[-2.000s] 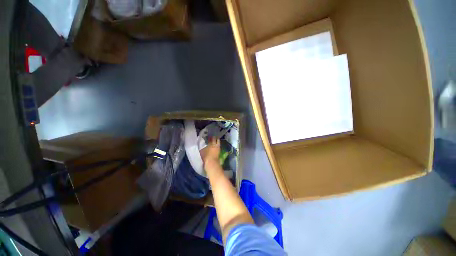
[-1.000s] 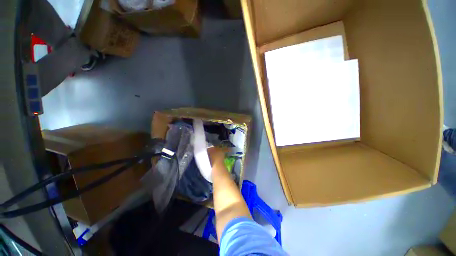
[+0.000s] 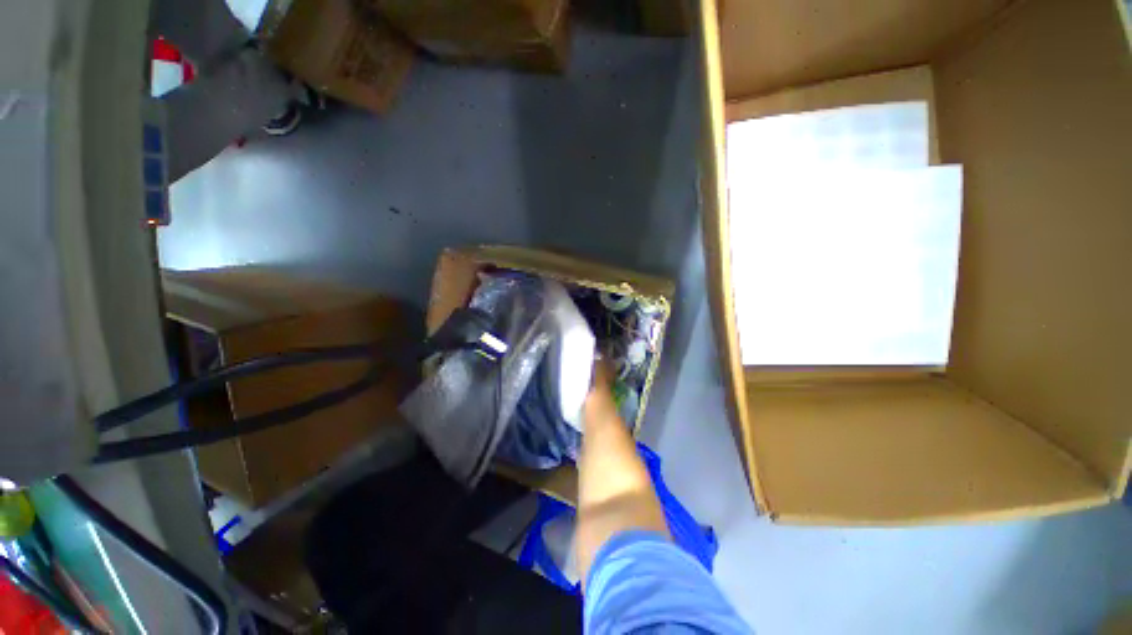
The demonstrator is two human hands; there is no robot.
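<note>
A small open carton (image 3: 449, 288) on the floor holds a grey translucent plastic bag (image 3: 478, 403), dark blue cloth (image 3: 536, 428), a curved white strip (image 3: 574, 360) and mixed small items at its right side. My right hand (image 3: 603, 382) reaches down into the carton, beside the white strip. Its fingers are blurred and partly hidden among the contents, so I cannot tell whether they grip anything. My blue sleeve shows at the bottom. My left hand is not in view.
A large open carton (image 3: 912, 447) with white sheets (image 3: 844, 248) stands at right. A closed-sided carton (image 3: 298, 416) and black cables (image 3: 248, 372) are at left. A blue stool or frame (image 3: 677, 509) is below. Another person's leg (image 3: 211, 130) shows upper left.
The view has shifted, so the cartons sit further right in the picture. The grey bag is spread wider over the carton's left side. My right hand remains inside the carton.
</note>
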